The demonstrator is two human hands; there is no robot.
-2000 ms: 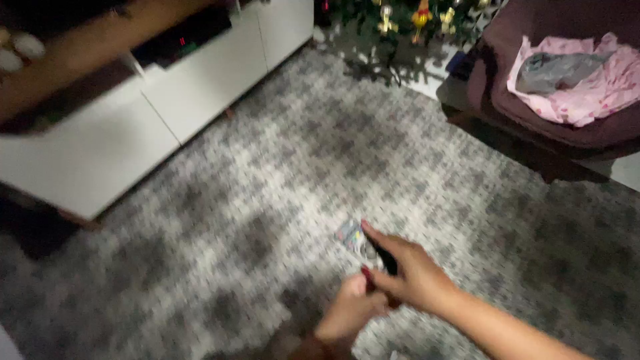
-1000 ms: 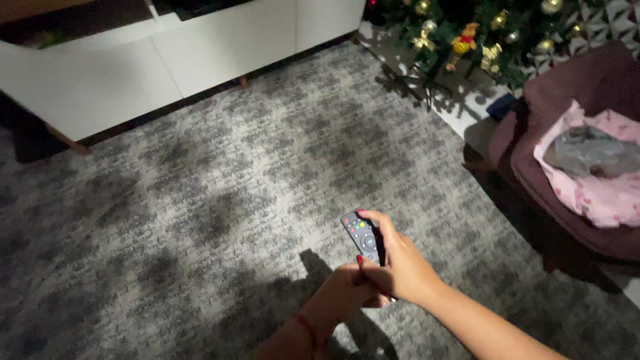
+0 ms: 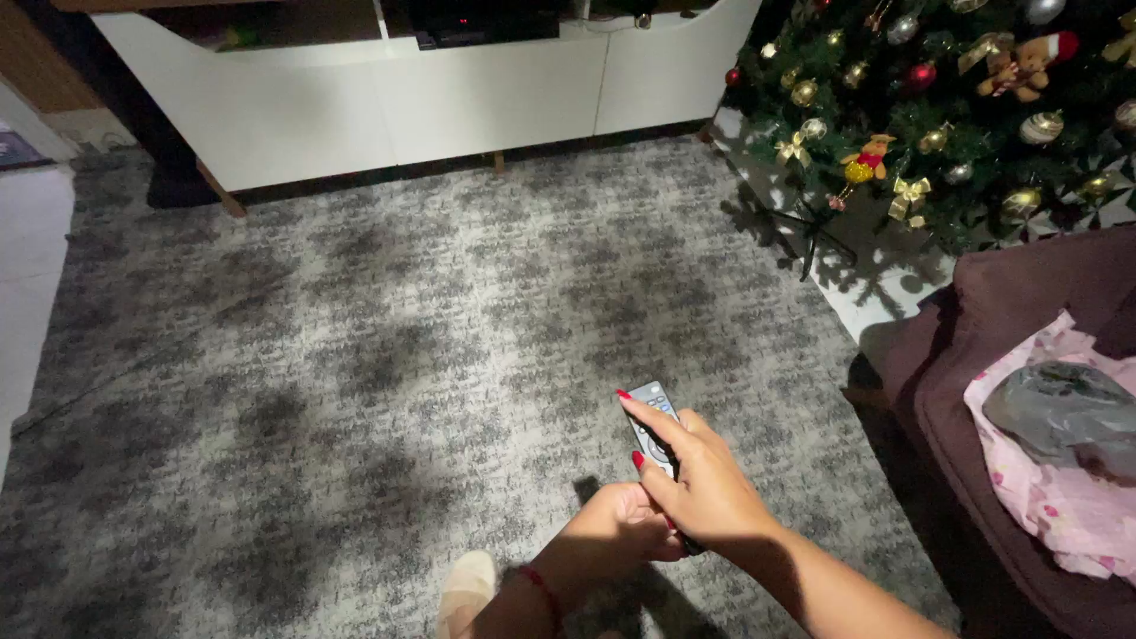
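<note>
A slim remote control [image 3: 654,444] with a grey face is held low in front of me, above the patterned rug. My right hand [image 3: 706,484] wraps its right side; the index finger lies over the upper buttons and the thumb is near the round pad. My left hand [image 3: 628,524], with a red band at the wrist, is closed around the lower end from beneath. The two hands touch, and they hide the lower part of the remote.
A white TV cabinet [image 3: 488,106] on short wooden legs stands ahead. At the upper right is a decorated Christmas tree [image 3: 941,106]. A purple armchair [image 3: 923,382] on the right bears a pink cloth [image 3: 1021,479] and a grey plastic bag [image 3: 1056,413]. My light shoe [image 3: 469,581] rests on the grey rug [image 3: 426,328].
The right index finger, at the remote's upper edge a second ago, now lies across its upper buttons. Both hands keep hold of the remote. The view has shifted toward the tree.
</note>
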